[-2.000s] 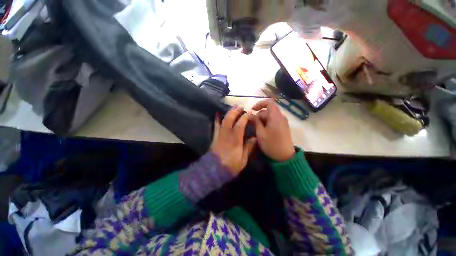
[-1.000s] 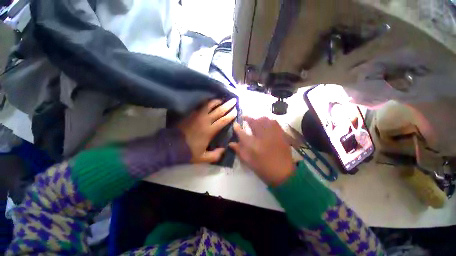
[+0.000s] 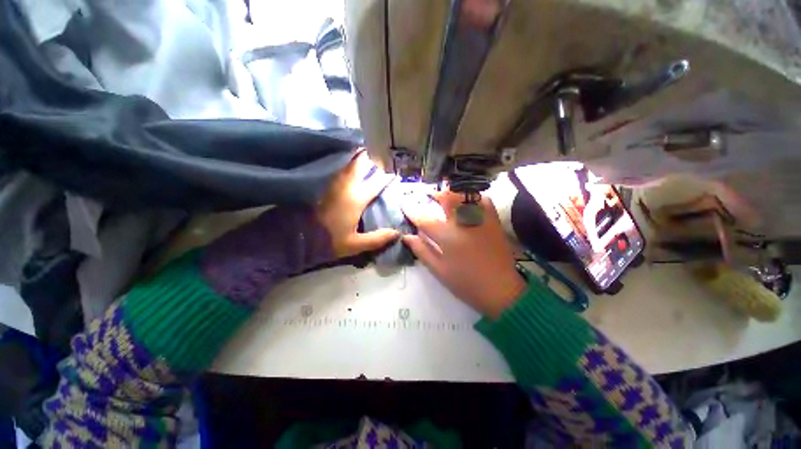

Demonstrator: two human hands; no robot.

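A dark grey garment piece (image 3: 237,162) runs from the heap at the left to the needle area of the sewing machine (image 3: 544,79). Its narrow end (image 3: 386,230) lies between my hands on the table. My left hand (image 3: 356,215) presses and holds the cloth from the left, fingers near the needle. My right hand (image 3: 461,250) holds the same end from the right, its fingertips on the cloth under the machine head. The needle and foot are mostly hidden by glare and my fingers.
A lit smartphone (image 3: 584,224) leans right of my right hand, with teal-handled snips (image 3: 562,285) beside it. A yellowish brush (image 3: 742,294) lies at the right. Light grey cloth (image 3: 149,57) is heaped at the left. Ruler marks show near the table's front edge (image 3: 369,377).
My hands and the cloth end have moved from near the table's front edge up to the needle area. The view has moved closer to the machine head.
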